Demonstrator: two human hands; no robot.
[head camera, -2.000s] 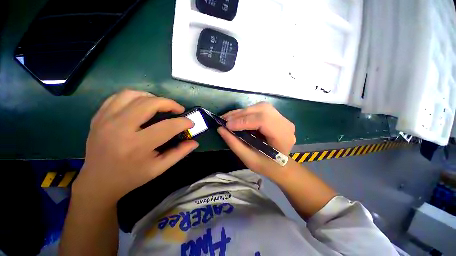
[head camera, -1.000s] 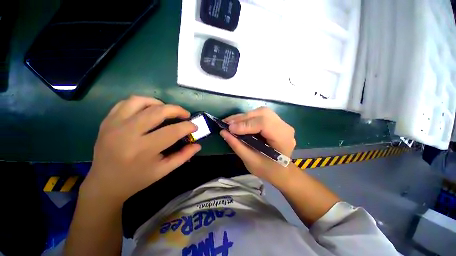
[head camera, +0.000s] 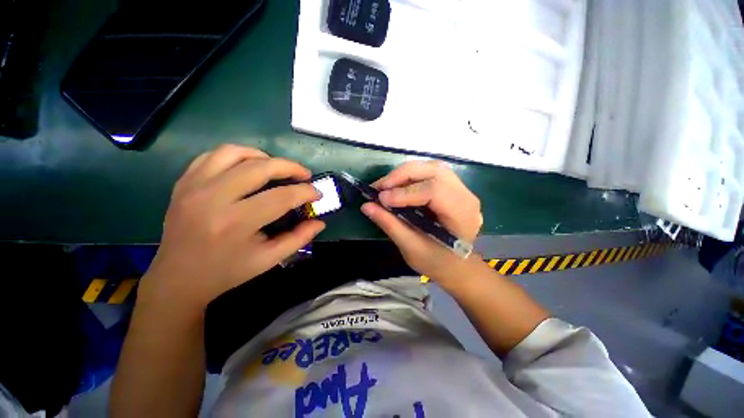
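Observation:
My left hand (head camera: 236, 216) grips an open black watch housing (head camera: 337, 214) above the bench's near edge, fingers over its left part. A silver-white battery (head camera: 327, 196) with a yellow strip (head camera: 311, 211) at its lower left end shows inside the housing. My right hand (head camera: 432, 212) holds dark tweezers (head camera: 420, 224) like a pen. The tweezer tip is at the housing's upper right edge; whether it touches cannot be told. My left fingers hide the rest of the housing.
A white foam tray (head camera: 391, 135) behind my hands holds two dark rounded-square units (head camera: 358, 88) and small dark scraps. More white foam (head camera: 693, 163) stands to the right. A black glossy slab (head camera: 151, 69) lies at the upper left of the green bench (head camera: 98, 192).
The housing sits slightly more level. The tweezers have shifted a little, their tip now nearer the housing's upper right edge. The slab appears further right in the view.

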